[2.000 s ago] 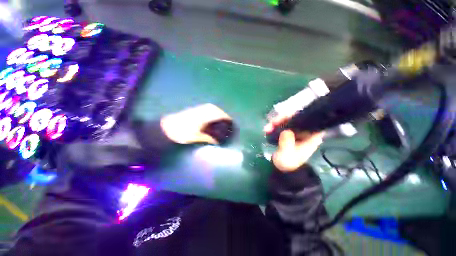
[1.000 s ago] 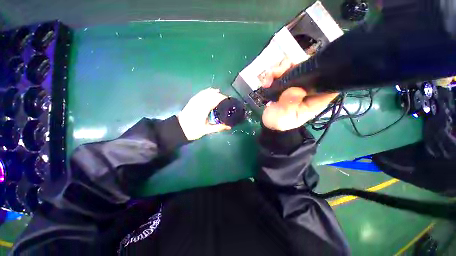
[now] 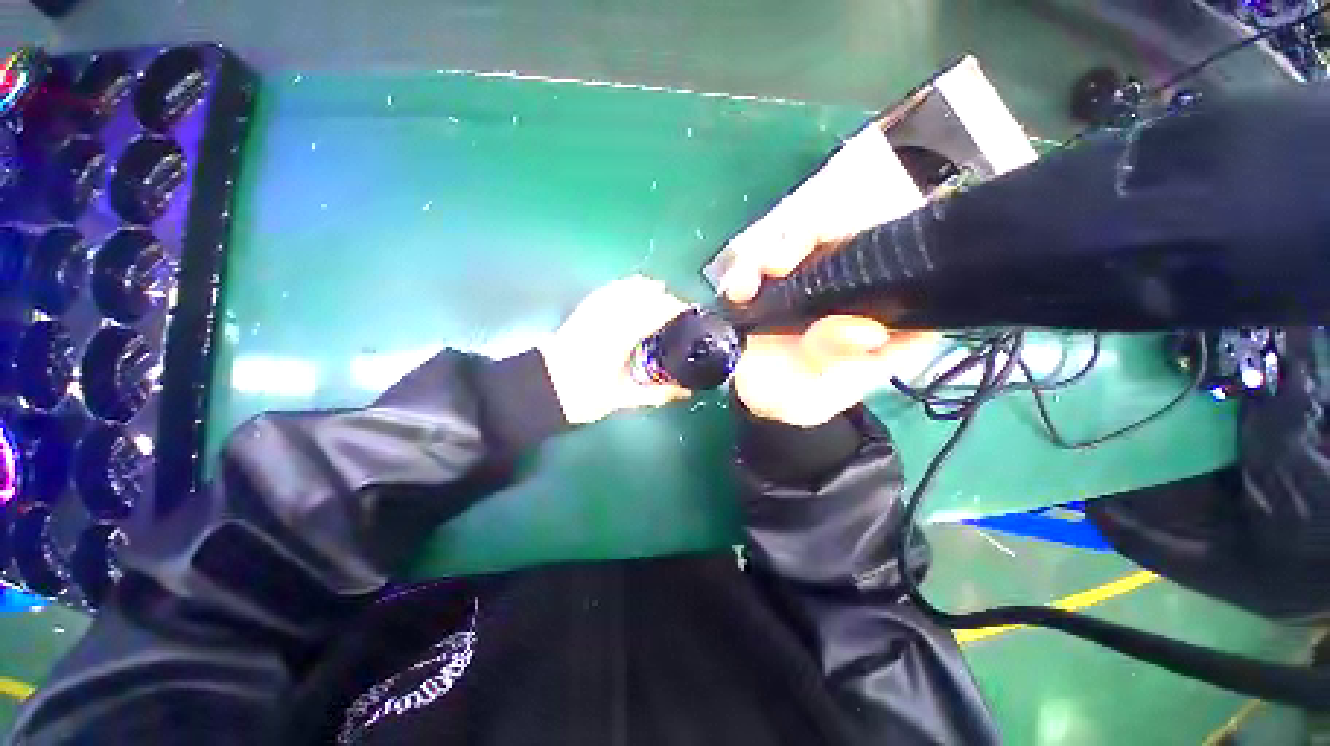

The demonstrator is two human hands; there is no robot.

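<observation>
My left hand (image 3: 605,350) holds a small round black unit (image 3: 697,350) with its dark end face up, above the green bench. My right hand (image 3: 817,364) grips the ribbed front of a large black electric screwdriver (image 3: 1050,219), which runs off to the right edge. Its tip is at the unit's upper right edge; whether it touches a screw cannot be seen. A white screw feeder (image 3: 817,197) with a dark opening stands just behind my right hand, partly hidden by fingers and tool.
A black tray (image 3: 213,277) with rows of round black units is at left, a few glowing. Thin black cords (image 3: 1072,433) lie at right, near a multi-lens light assembly (image 3: 1243,364). A thick black cable (image 3: 1109,634) curves at lower right. A grey strip (image 3: 584,41) runs behind.
The screwdriver's tip and my right hand have come down and left to the unit. My left hand and the unit have shifted slightly right in view.
</observation>
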